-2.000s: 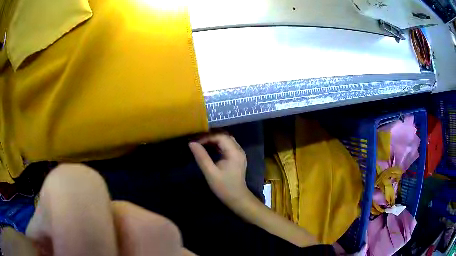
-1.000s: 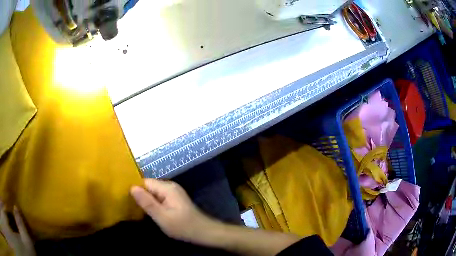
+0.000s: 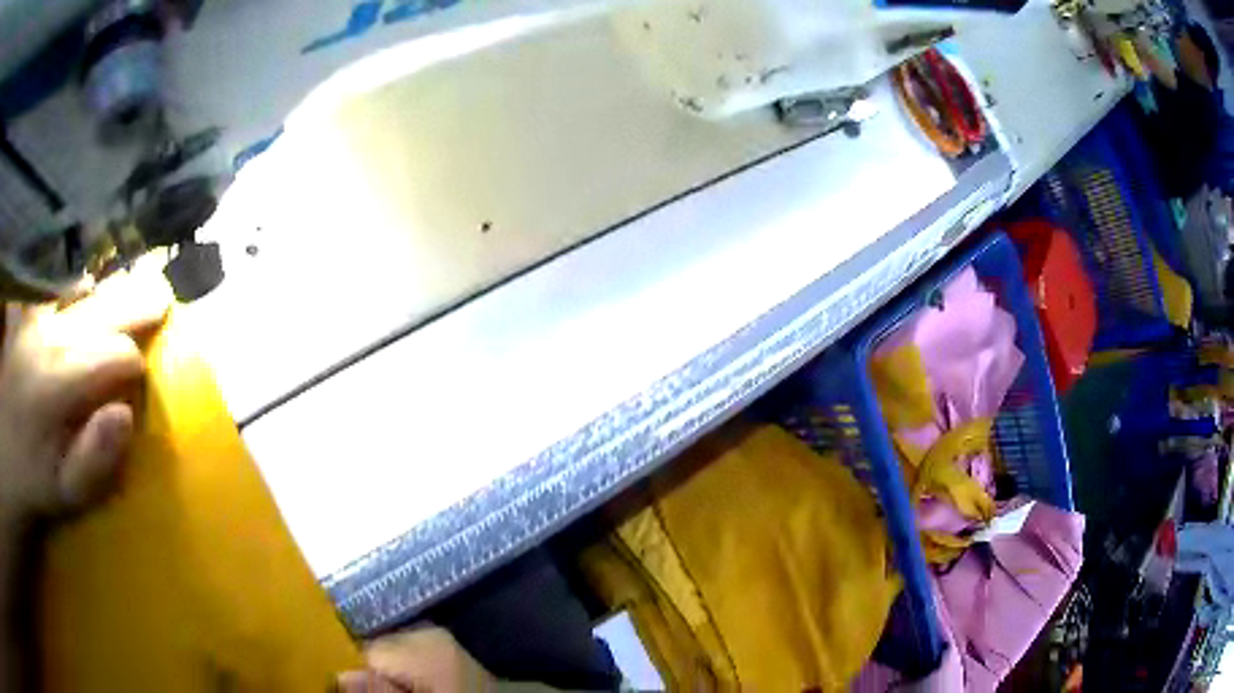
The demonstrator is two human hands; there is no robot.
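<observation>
The mustard-yellow cloth lies at the left, its straight right edge running from the needle area down over the table's front edge. My left hand is at the far left, fingers curled and gripping the cloth close to the needle area. My right hand is cut off by the bottom edge; its fingers hold the cloth's lower right edge. The sewing machine head is above my left hand, with glare around it. The needle and presser foot cannot be made out clearly.
A measuring strip runs along the table's front edge. A metal tool and an orange-red coil lie towards its right end. Below are a yellow pile, a blue crate with a pink bundle, and a red object.
My left hand has moved up from the lower left to the cloth by the needle area. My right hand keeps the cloth edge, now lower in view. The view has shifted, showing more of the machine.
</observation>
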